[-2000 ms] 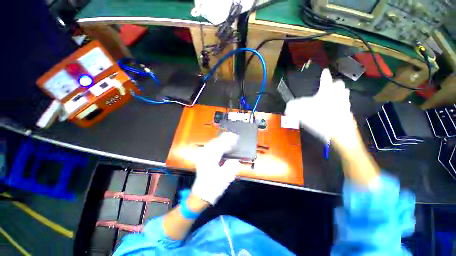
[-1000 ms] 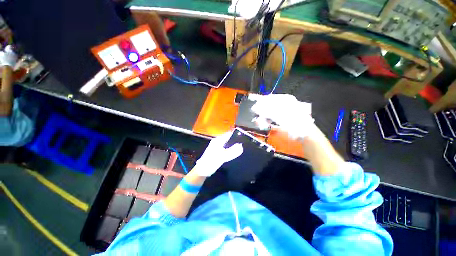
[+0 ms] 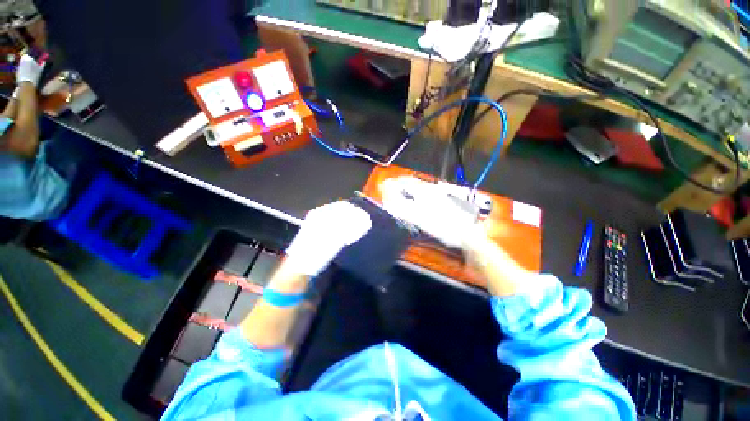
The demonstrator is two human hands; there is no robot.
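My left hand (image 3: 327, 236), in a white glove with a light blue band at the wrist, grips a flat black set-top box (image 3: 377, 245) by its left side, tilted over the bench's front edge. My right hand (image 3: 432, 214), also white-gloved and blurred, lies over the orange test fixture (image 3: 514, 248), its fingers close to the box's far edge. It hides the fixture's middle, so I cannot tell what it holds. A small grey surface shows beside it near the connectors.
An orange tester (image 3: 256, 107) with a glowing light stands at the back left. A blue cable (image 3: 503, 131) loops behind the fixture. A blue pen (image 3: 584, 248), a remote control (image 3: 615, 267) and stacked boxes (image 3: 674, 251) lie right. A parts tray (image 3: 185, 316) sits lower left. Another person's arm (image 3: 29, 115) shows far left.
My right hand has come from the right side onto the fixture. My left hand has moved off the fixture and holds a box, now turned and raised. The view has shifted, showing the remote control.
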